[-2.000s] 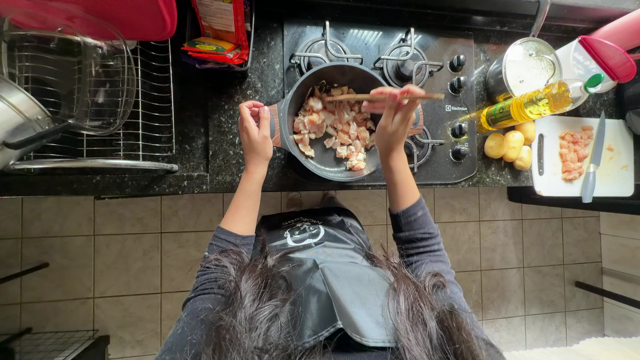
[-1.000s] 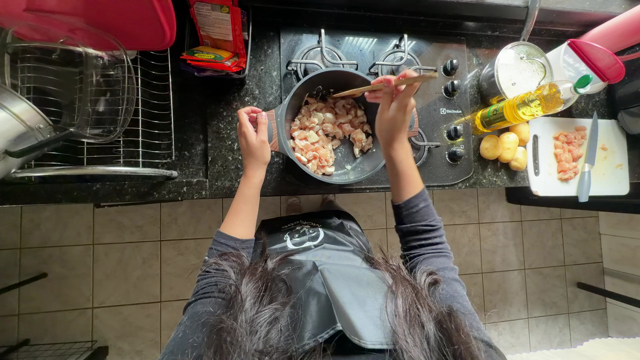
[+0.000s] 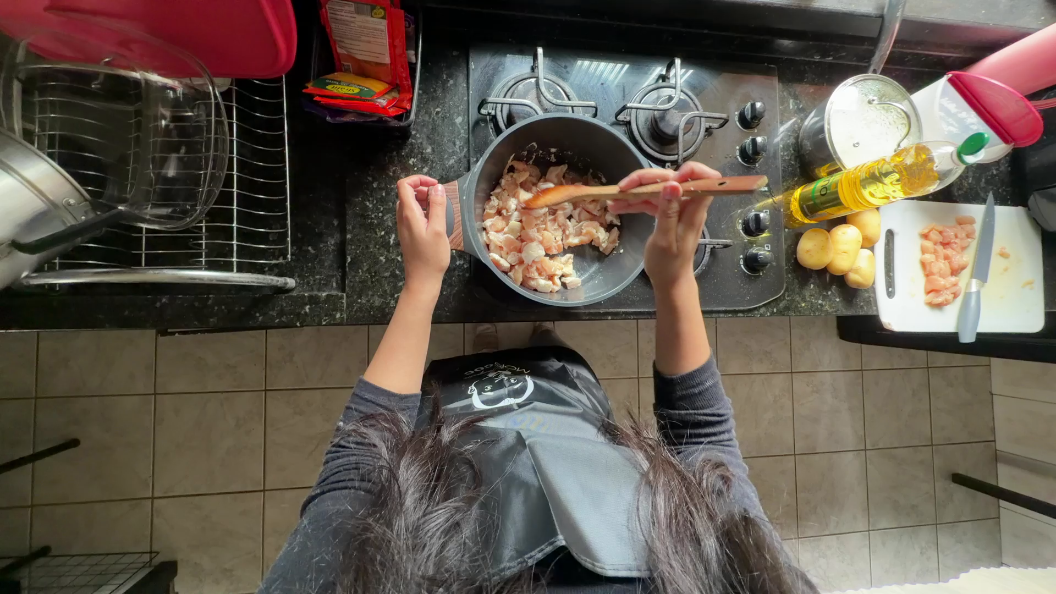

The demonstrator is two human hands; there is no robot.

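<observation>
A grey cooking pot (image 3: 606, 285) stands on the gas hob, with pieces of partly cooked chicken (image 3: 536, 227) inside, mostly toward its left and middle. My left hand (image 3: 423, 224) grips the pot's wood-look left handle (image 3: 455, 216). In my right hand (image 3: 675, 210), above the pot's right rim, is a wooden spatula (image 3: 734, 185); its blade lies over the chicken. My right hand hides the pot's other handle. At the right, a white cutting board (image 3: 1019, 280) holds diced raw chicken (image 3: 945, 260) and a knife with a grey-blue handle (image 3: 983, 256).
A bottle of yellow oil (image 3: 874, 183) lies tilted beside several potatoes (image 3: 843, 249) and a lidded pot (image 3: 870, 120). The gas hob (image 3: 763, 280) has knobs along its right side. A wire dish rack (image 3: 256, 181) with glassware stands left, near a container of packets (image 3: 367, 62).
The spatula's blade has come into clearer view above the chicken. The chicken pieces have shifted within the pot. My left hand has stayed at the handle.
</observation>
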